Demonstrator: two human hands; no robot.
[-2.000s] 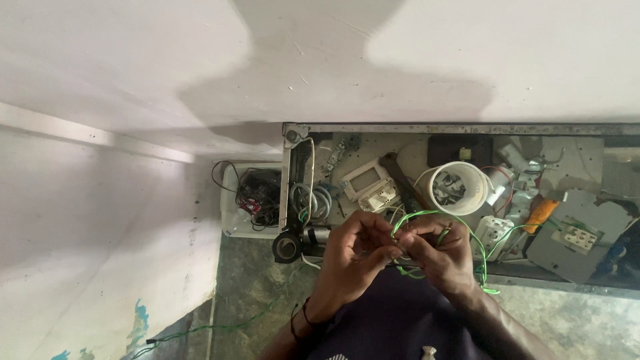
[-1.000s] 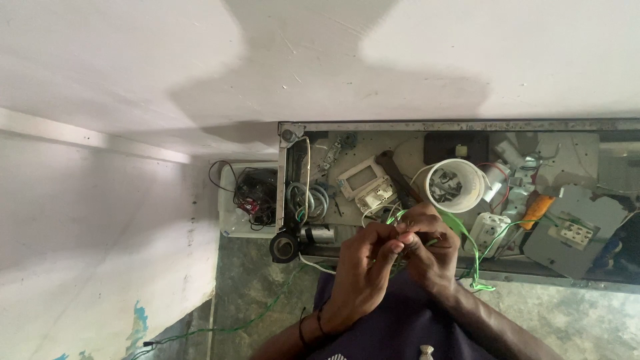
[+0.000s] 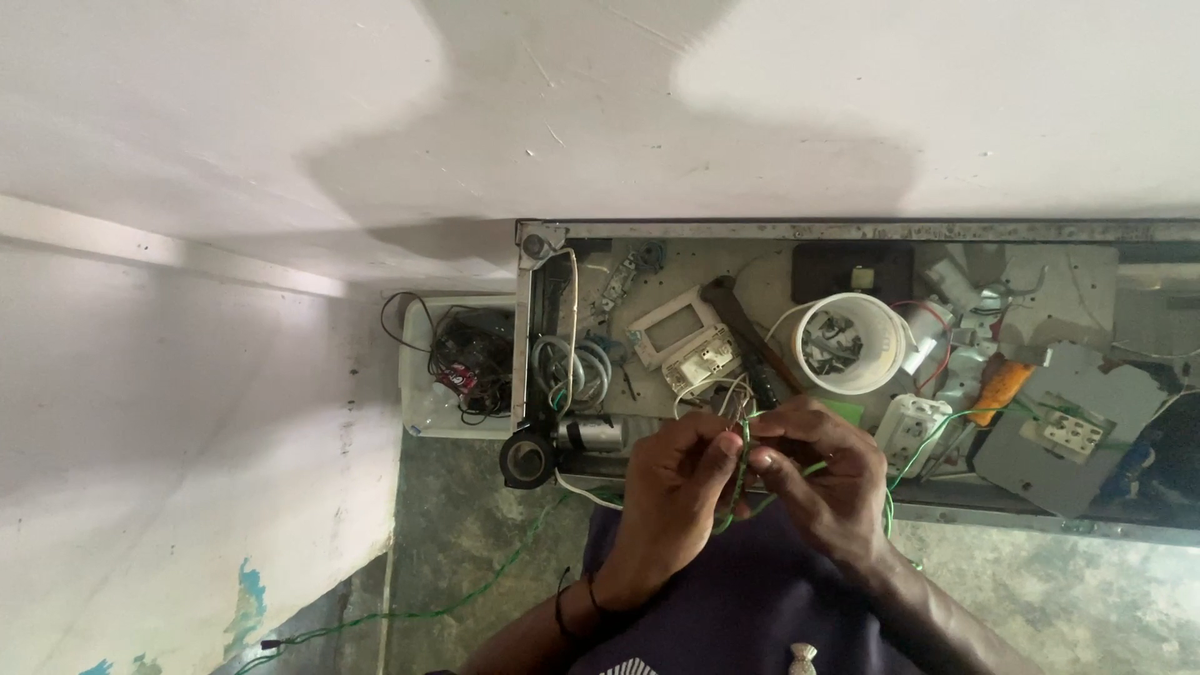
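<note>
My left hand (image 3: 677, 497) and my right hand (image 3: 825, 469) meet at the near edge of the metal-framed table, each pinching a green twisted wire (image 3: 745, 450) between thumb and fingers. Loops of that wire hang under my right hand, and a green strand runs right to a white socket block (image 3: 1072, 433) on a grey plate. Just beyond my fingertips are thin wires leading to a white switch module (image 3: 701, 361), beside a white frame (image 3: 677, 328). A hammer (image 3: 750, 328) lies past my hands, its lower end partly hidden.
Also on the table (image 3: 844, 230) are a white bucket of small metal parts (image 3: 891, 347), a white socket box (image 3: 909, 427) and an orange-handled tool (image 3: 1003, 389). Black tape (image 3: 528, 459) sits at the left corner. A plastic bin of cables (image 3: 412, 375) stands left; green wire (image 3: 469, 595) trails over the floor.
My hands have drawn slightly apart from where they touched a second ago, so the twisted green wire now shows between them.
</note>
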